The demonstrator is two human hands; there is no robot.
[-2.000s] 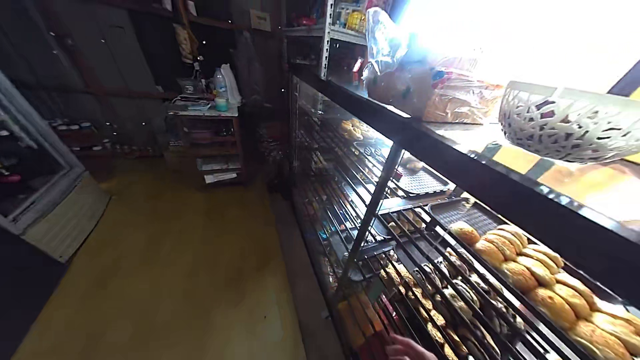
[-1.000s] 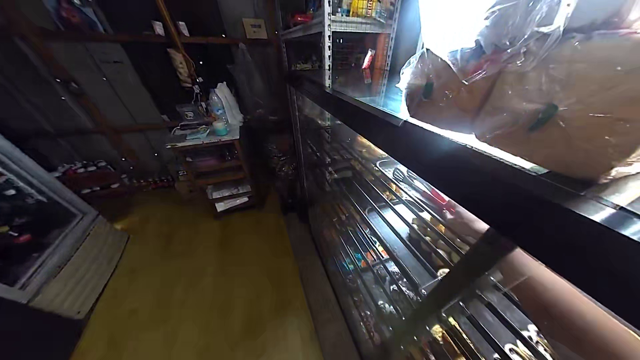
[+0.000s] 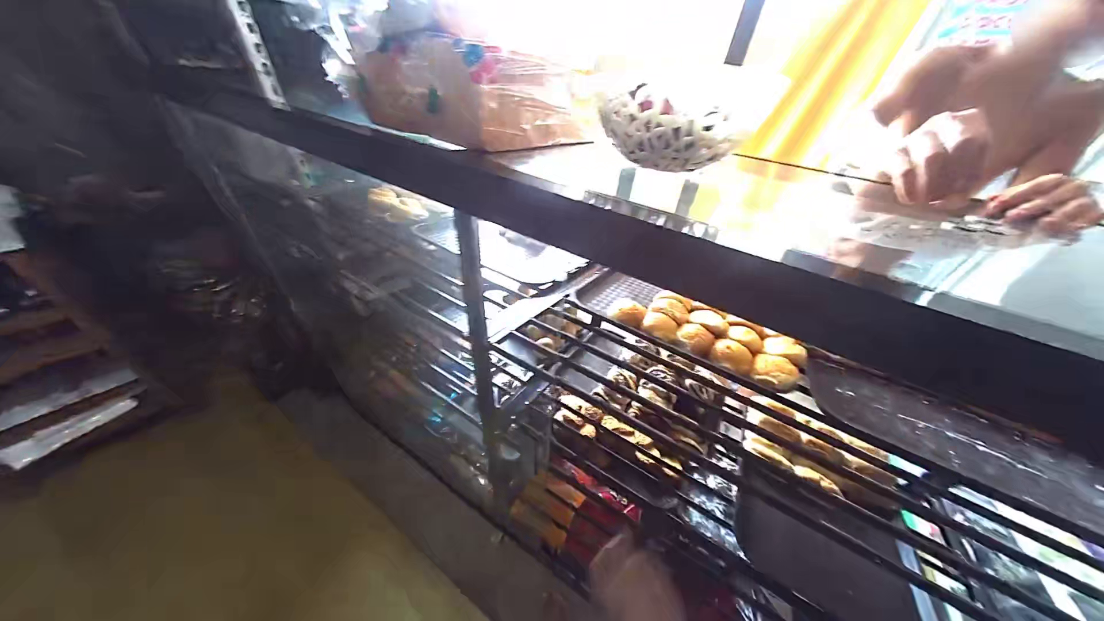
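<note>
A blurred hand, which looks like my left hand point(image 3: 634, 578), is at the bottom edge beside the black shelf bars; its fingers are too smeared to read. Red and orange packages point(image 3: 573, 509) lie near it, lower in the case. My right hand is out of view. Inside the glass display case, golden round buns point(image 3: 707, 332) sit on a dark tray. Dark swirled pastries point(image 3: 655, 388) and golden-brown pastries point(image 3: 612, 431) lie in front of them, with paler rolls point(image 3: 815, 448) to the right.
The case's thick black top edge point(image 3: 552, 211) crosses above the shelves. On the glass top stand a plastic-wrapped package point(image 3: 517, 95) and a white openwork basket point(image 3: 668, 129). Another person's hands point(image 3: 949, 164) are at the upper right. A glass panel point(image 3: 362, 285) encloses the left side.
The arm reaching inside the case with a utensil one second ago is out of view. The view has swung right, bringing in the buns, basket and another person's hands.
</note>
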